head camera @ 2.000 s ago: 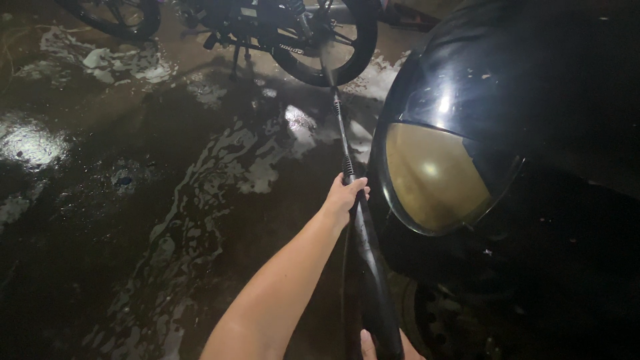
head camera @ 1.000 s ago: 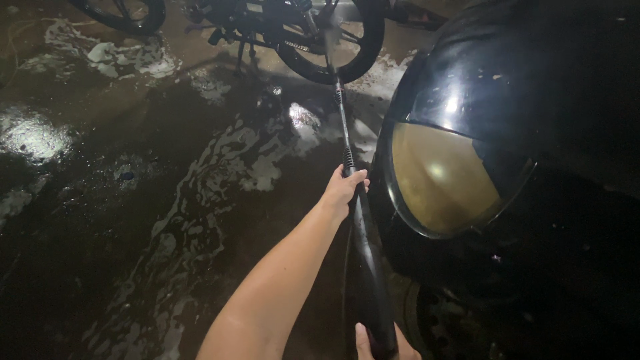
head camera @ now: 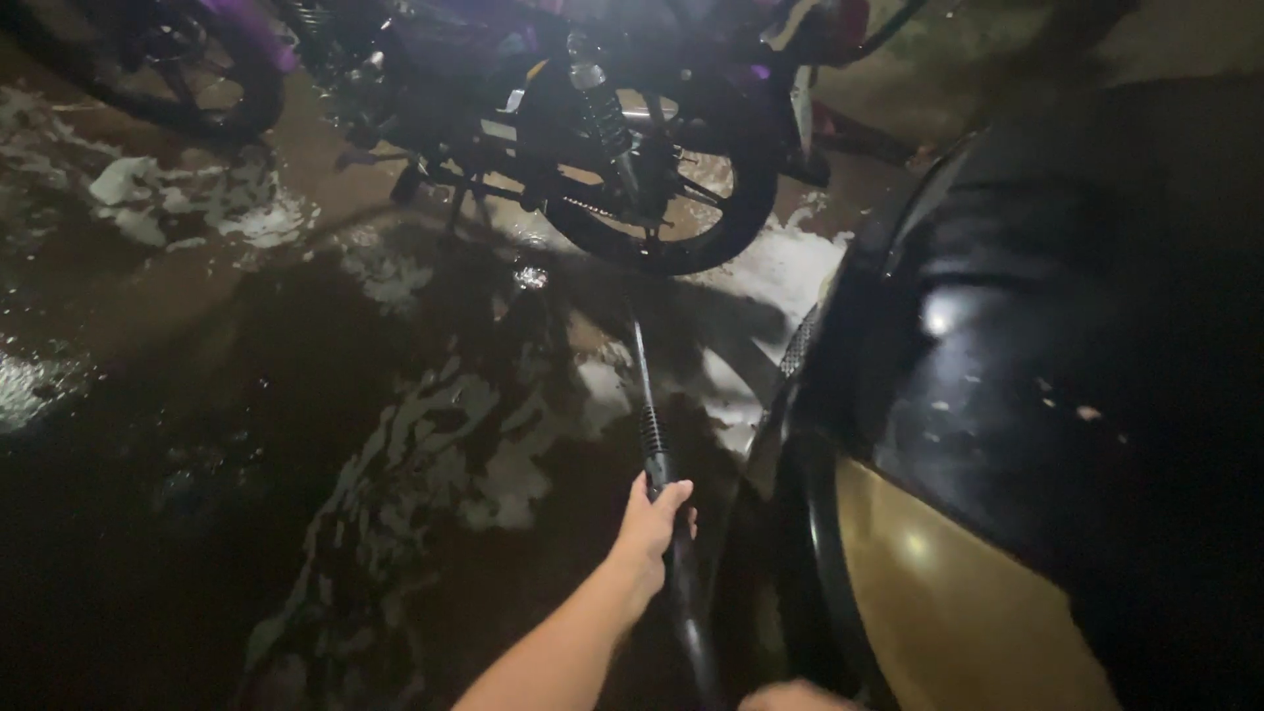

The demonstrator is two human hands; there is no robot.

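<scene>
My left hand (head camera: 654, 523) is closed around the front of a black pressure-washer lance (head camera: 693, 622), just behind its ribbed collar. The thin metal tube slants up and away, its tip pointing toward the rear wheel (head camera: 726, 237) of a motorcycle. Whether spray leaves the tip cannot be told. At the bottom edge only a small, blurred part of my right hand (head camera: 800, 696) shows, beside the rear of the lance; its fingers and the lance's handle are out of view. The motorcycle's chain, shock absorber (head camera: 604, 118) and stand are visible around the wheel.
A dark, glossy vehicle body with a yellowed headlamp (head camera: 958, 592) stands close on the right. Another motorcycle wheel (head camera: 197, 89) is at the upper left. Wet ground (head camera: 296, 346) with patches of foam (head camera: 133, 193) and light reflections spreads across the left and middle.
The view has shifted, with the motorcycle and headlamp lower in it. The lance tip, earlier overlapping the wheel's lower rim, now appears below the wheel. My right hand shows less than before.
</scene>
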